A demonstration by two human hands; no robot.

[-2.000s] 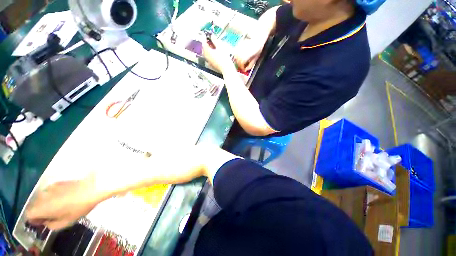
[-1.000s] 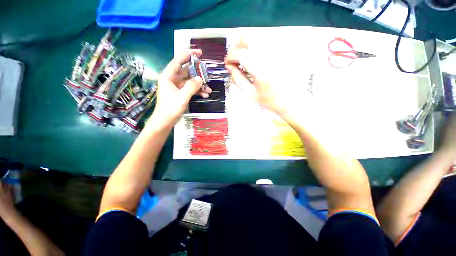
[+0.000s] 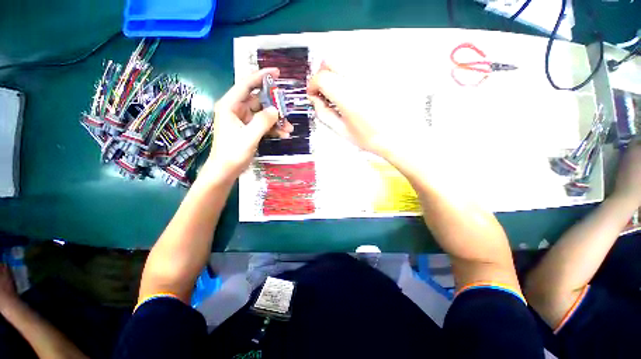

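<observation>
My left hand [image 3: 242,119] holds a grey connector housing [image 3: 272,98] with a reddish band upright above the left end of the white tray [image 3: 492,154]. Several short pale and dark wires stick out from its right side towards my right hand. My right hand [image 3: 330,102] is just right of the housing with its fingers closed together at the wire ends; what it pinches is too small to tell. Dark red wires [image 3: 283,62] lie behind the hands, black wires [image 3: 289,145] below them, and bright red wires [image 3: 289,188] nearest me. Yellow wires [image 3: 396,188] lie partly under my right forearm.
Wired connectors [image 3: 144,133] are heaped on the green mat at left. A blue bin [image 3: 169,17] is at the far left. Scissors [image 3: 472,65] and part-wired connectors [image 3: 578,168] lie on the tray's right side. Black cables are at the far right. Other people's arms show at both edges.
Two seconds ago the view faced right, towards the neighbour, with an arm stretched over the tray. Since one second ago, both hands stay at the housing and the view has shifted slightly.
</observation>
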